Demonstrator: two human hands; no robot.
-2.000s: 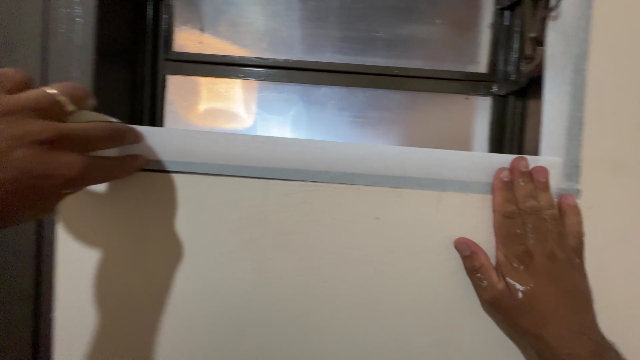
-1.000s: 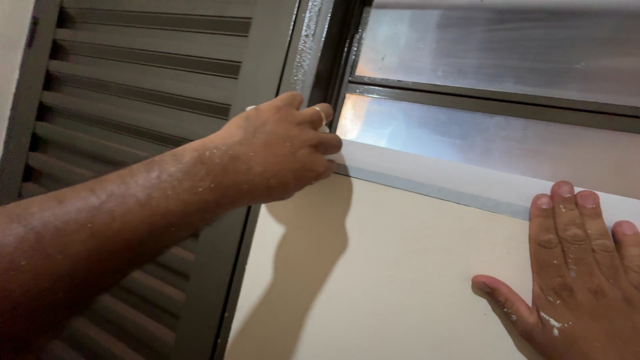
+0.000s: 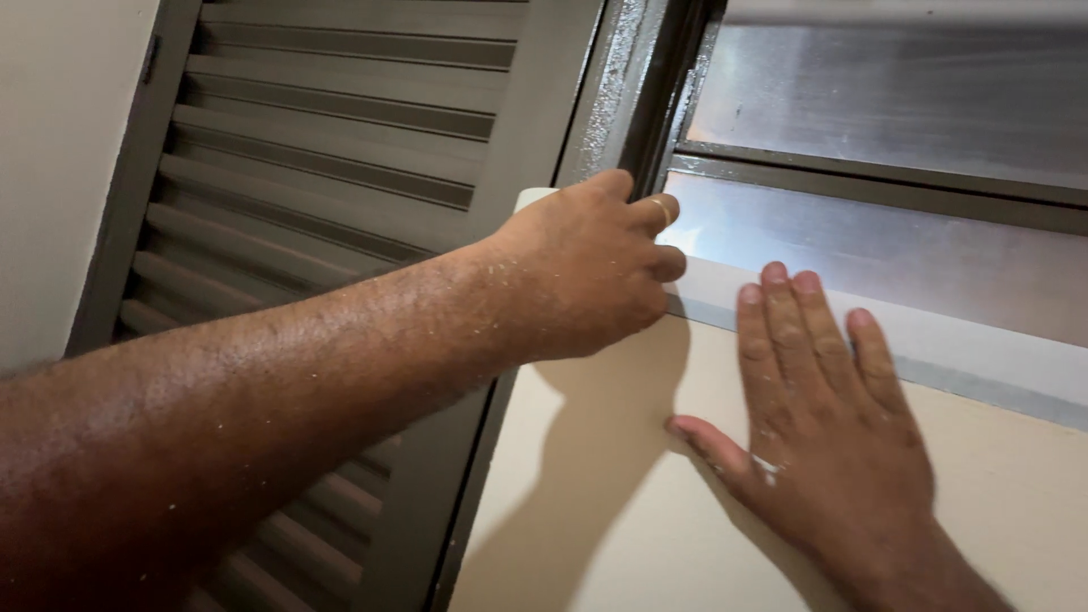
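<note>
A strip of white masking paper with a greyish tape edge [image 3: 994,357] runs along the lower side of a dark metal window frame [image 3: 884,183], over the top of the cream wall [image 3: 765,544]. My left hand [image 3: 595,263], with a ring on one finger, has its fingers curled at the strip's left end, by the frame's corner. A white rounded edge, perhaps a roll, shows behind it, and its grip is mostly hidden. My right hand [image 3: 824,391] lies flat with fingers spread, its fingertips on the strip and its palm over the wall. White specks mark both arms.
A dark louvred shutter [image 3: 340,110] stands to the left, behind my left forearm. Glossy window panes [image 3: 850,93] reflect light at the upper right. A pale wall [image 3: 59,170] borders the shutter at the far left.
My right hand has moved left along the strip, nearer to my left hand, which remains by the frame's corner. The view has swung left and tilted, bringing the shutter into sight.
</note>
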